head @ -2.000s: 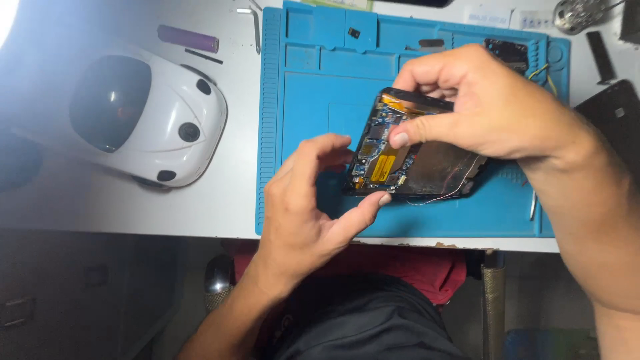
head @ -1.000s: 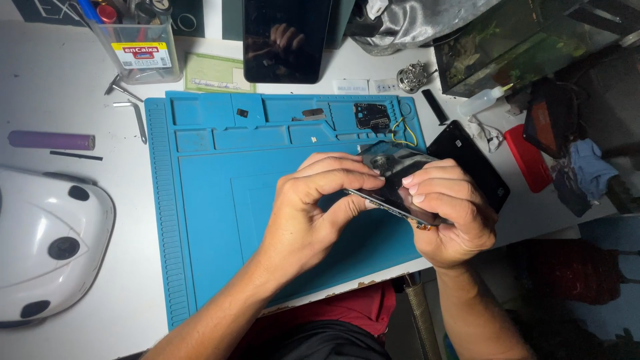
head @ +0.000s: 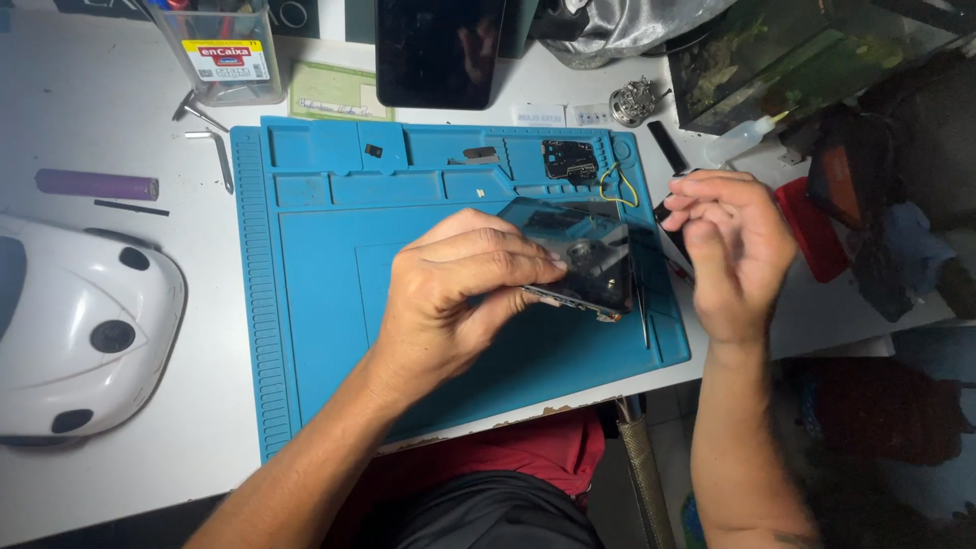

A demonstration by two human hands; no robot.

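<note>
My left hand (head: pixel 465 286) grips a smartphone (head: pixel 583 248) by its left end, fingers on top and thumb beneath. The phone is tilted above the blue silicone repair mat (head: pixel 320 305), its dark glossy glass facing up; small parts show along its lower edge, and the rest of its underside is hidden. To the right of the phone, apart from it, my right hand (head: pixel 728 252) is raised with curled fingers, and nothing shows in its grasp. Tweezers (head: pixel 643 313) lie on the mat beside the phone. A black phone inner cover (head: pixel 570 160) and a yellow wire (head: pixel 629 187) are at the mat's upper right.
Left of the mat are a white toy car (head: pixel 84 328), a purple cylindrical battery cell (head: pixel 97 184) and a hex key (head: pixel 221 160). Behind it stand a clear plastic tool bin (head: pixel 229 61) and a black tablet (head: pixel 438 53). A bottle with a needle tip (head: pixel 738 141) lies at the right.
My right hand has let go of the phone and moved right. The phone stays in my left hand, and its glass now faces up, whereas its open inside showed two seconds ago. The view has shifted.
</note>
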